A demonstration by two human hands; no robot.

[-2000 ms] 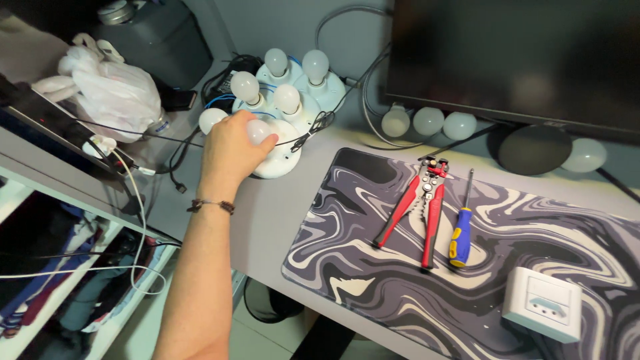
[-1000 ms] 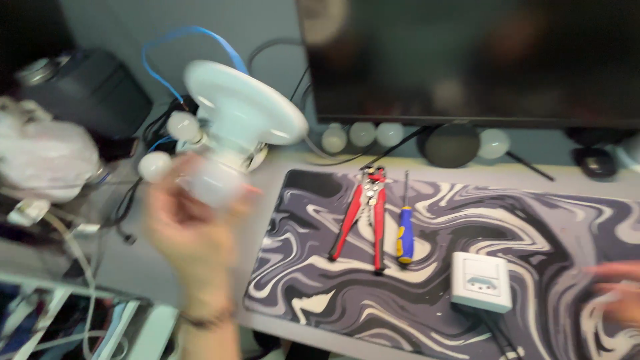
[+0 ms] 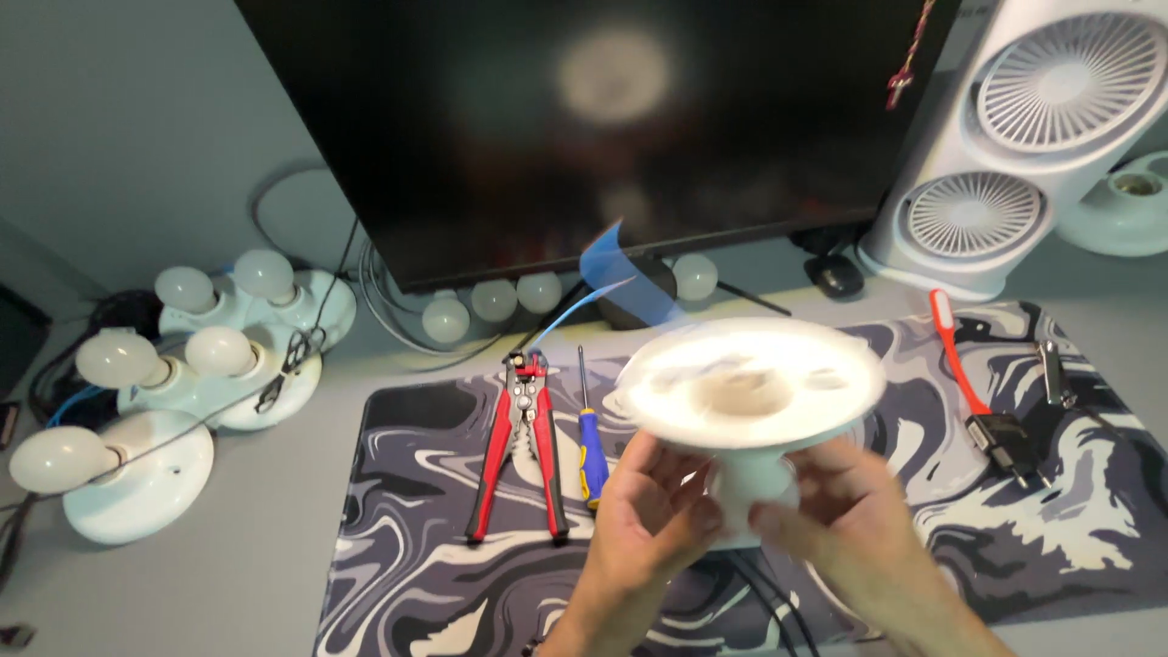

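Both hands hold a white round lamp holder [image 3: 757, 433] above the patterned desk mat, its wide base turned up and its bulb end down. My left hand [image 3: 650, 520] grips it from the left, my right hand [image 3: 835, 520] from the right. Blurred blue wire [image 3: 593, 306] rises beside the base. Left of my hands, red-handled wire strippers [image 3: 525, 456] and a blue and yellow screwdriver [image 3: 591, 447] lie on the mat. Black cables [image 3: 766, 593] run below the lamp holder; the white socket box seen earlier is hidden.
Lamp holders with bulbs [image 3: 146, 474] stand at the left. Loose bulbs [image 3: 538, 292] sit under the monitor [image 3: 584, 119]. At the right are a white fan unit [image 3: 976, 214], a black mouse [image 3: 833, 276], a red USB light [image 3: 958, 356] on a black plug adapter [image 3: 1008, 447], and another lamp holder [image 3: 1122, 214].
My left hand has carried a lamp holder from the group at the left to above the mat. My right hand has come in and grips it too. The view has shifted right.
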